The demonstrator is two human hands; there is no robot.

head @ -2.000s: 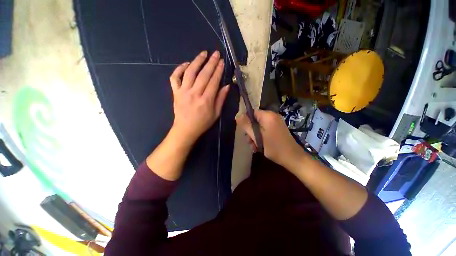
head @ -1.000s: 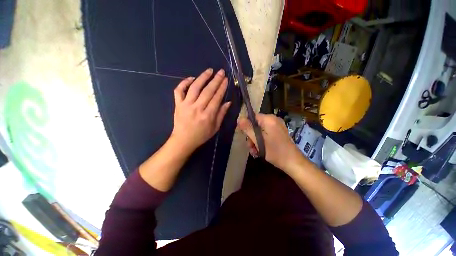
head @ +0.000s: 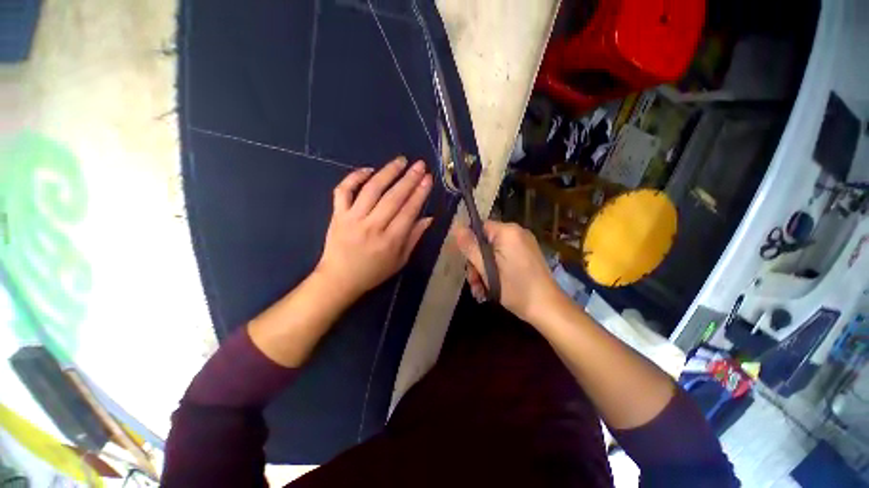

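Note:
A dark navy cloth [head: 257,219] with thin pale chalk lines lies on the pale table [head: 114,124]. My left hand [head: 373,229] rests flat on the cloth, fingers pointing away from me, holding nothing. My right hand [head: 510,267] is shut on the handles of the long dark shears [head: 443,91] at the cloth's right edge. The blades point away from me along a chalk line near that edge, slightly apart around the pivot. A narrow dark strip of cloth lies to the right of the blades. The handle loops are partly hidden by my fingers.
A dark oblong block [head: 59,396] and a yellow curved piece [head: 43,446] lie at the lower left. Beyond the table's right edge are a red stool [head: 653,38] and a round yellow stool top [head: 630,237]. A white side table at far right holds small scissors [head: 774,243].
The view has turned, so the stools and side table appear shifted left and more of the red stool shows. My left hand is slightly nearer me on the cloth. The shears remain in my right hand.

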